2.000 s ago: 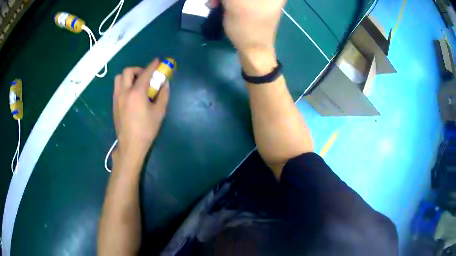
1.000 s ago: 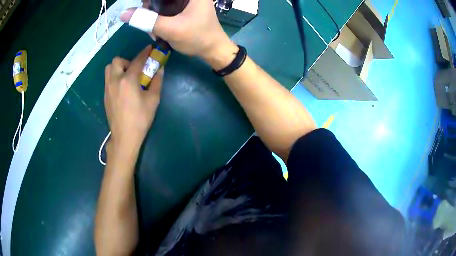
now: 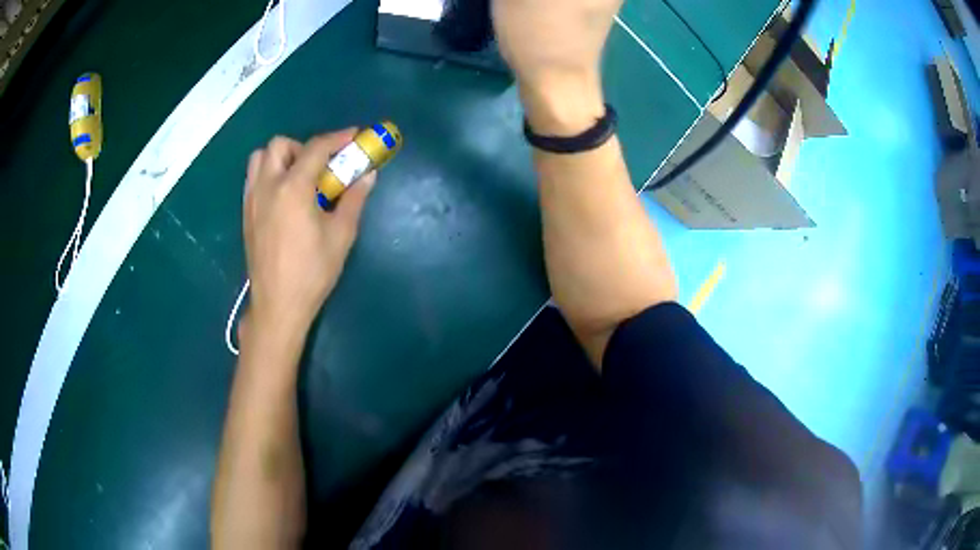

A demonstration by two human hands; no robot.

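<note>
My left hand point(image 3: 296, 220) holds a yellow unit point(image 3: 355, 163) with blue bands and a white label between thumb and fingers, tilted with its upper end pointing up and right. A white cord point(image 3: 236, 317) loops out beside my left wrist. My right hand point(image 3: 553, 48) is blurred and cut off by the top edge; its fingers are mostly hidden. It is closed at the black electric screwdriver point(image 3: 467, 24), a dark blurred shape just left of it, over the white-grey screw feeder point(image 3: 403, 27). The screwdriver's tip cannot be made out.
Another yellow unit point(image 3: 86, 116) lies at the left beyond the curved white rail point(image 3: 145, 193), its cord trailing to the rail. A white cord loop point(image 3: 271, 32) lies across the rail. A thick black cable point(image 3: 741, 107) crosses an open cardboard box point(image 3: 731, 188) at right.
My right hand has moved up and right, from above the held unit to the feeder. The held unit is now uncovered and tilted further right. The thick cable has swung right.
</note>
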